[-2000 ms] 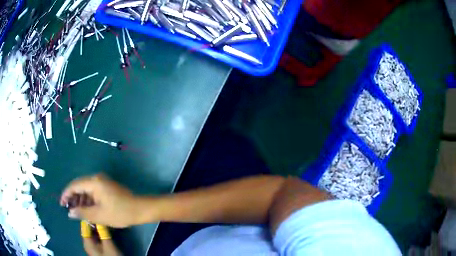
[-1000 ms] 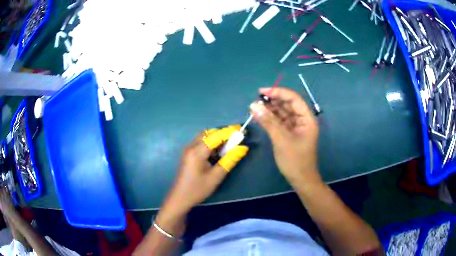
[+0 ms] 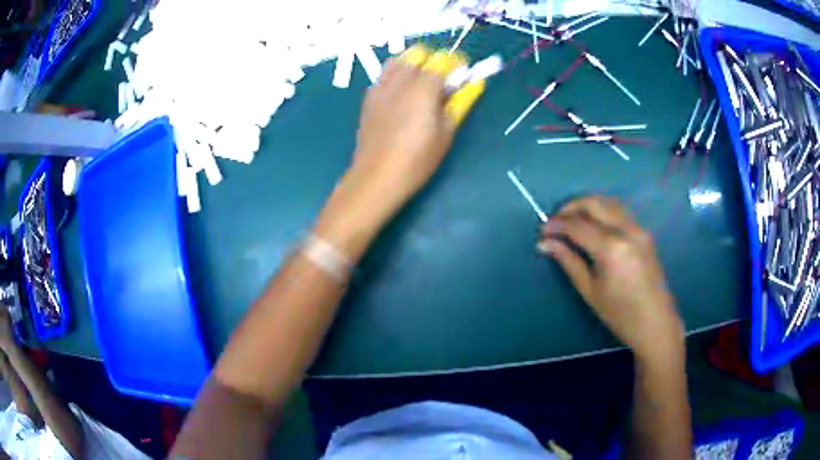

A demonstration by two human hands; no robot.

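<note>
My left hand (image 3: 409, 112), with yellow finger cots, reaches to the right edge of the pile of white sleeves (image 3: 225, 54). White sleeves (image 3: 474, 72) show between its yellow fingertips; how many it holds is hard to tell. My right hand (image 3: 602, 256), slightly blurred, has its thumb and finger closed at the lower end of a wired stem (image 3: 527, 195), whose pale rod points up and left. The stem's dark end is hidden by the fingers. Other wired stems (image 3: 589, 132) with red leads lie loose above my right hand.
A blue tray (image 3: 135, 260) stands at left. A blue tray (image 3: 760, 332) of silver tubes (image 3: 782, 180) stands at right. More blue trays are at the far left and lower right. Another person's arm (image 3: 36, 386) shows at lower left. The bench edge curves below my hands.
My left hand has moved up and away from the middle to the sleeve pile. My right hand has moved right and down, leaving the stem it held at the left hand and taking the lone stem.
</note>
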